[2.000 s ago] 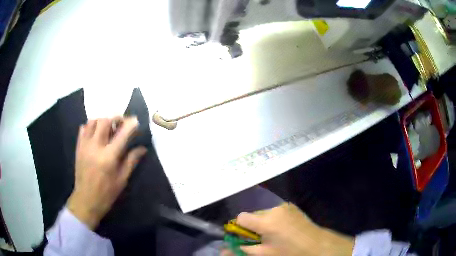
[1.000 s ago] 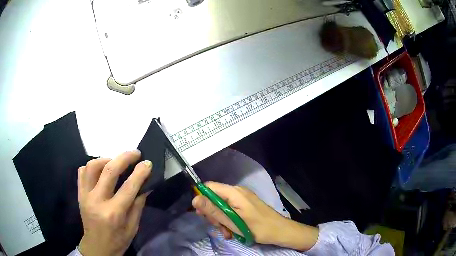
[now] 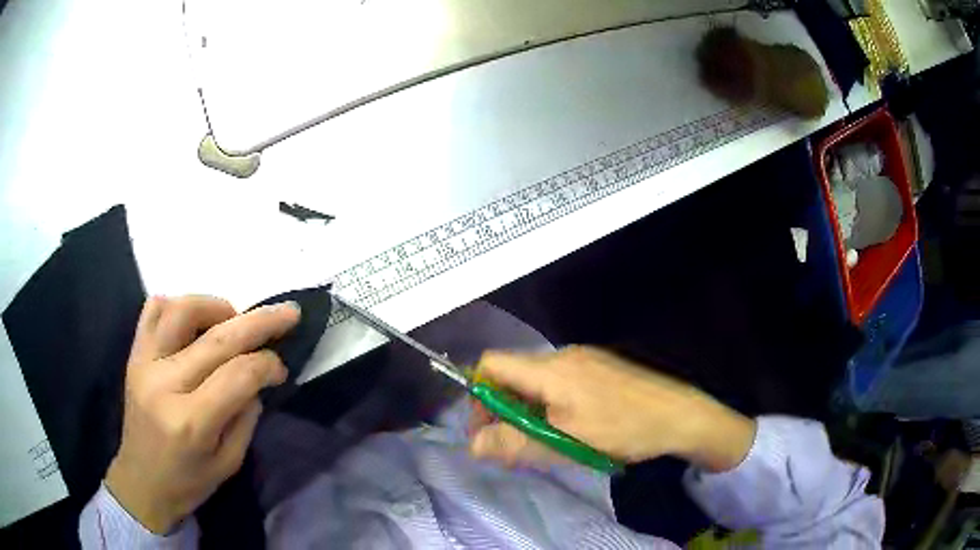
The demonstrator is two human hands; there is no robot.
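A black cloth panel (image 3: 81, 290) lies on the left of the white table. My left hand (image 3: 199, 397) holds a pointed corner (image 3: 310, 320) of black cloth near the table's front edge, fingertips on top of it. My right hand (image 3: 602, 403) is shut on scissors (image 3: 543, 430) with a green handle loop. The scissor blades point up and left, and their tips are at the cloth corner. A small dark sliver of cloth (image 3: 306, 213) lies on the table above the corner.
A printed ruler (image 3: 516, 226) runs along the table's front edge. A brown furry brush (image 3: 761, 73) lies at the upper right. A red tray (image 3: 903, 252) in a blue bin holds whitish pieces. The machine bed's brown corner piece (image 3: 229, 158) is at upper left.
The scissors have come from below up to the cloth corner, and their blades look more closed than a second ago. A dark sliver now lies on the table. My left hand has moved slightly left.
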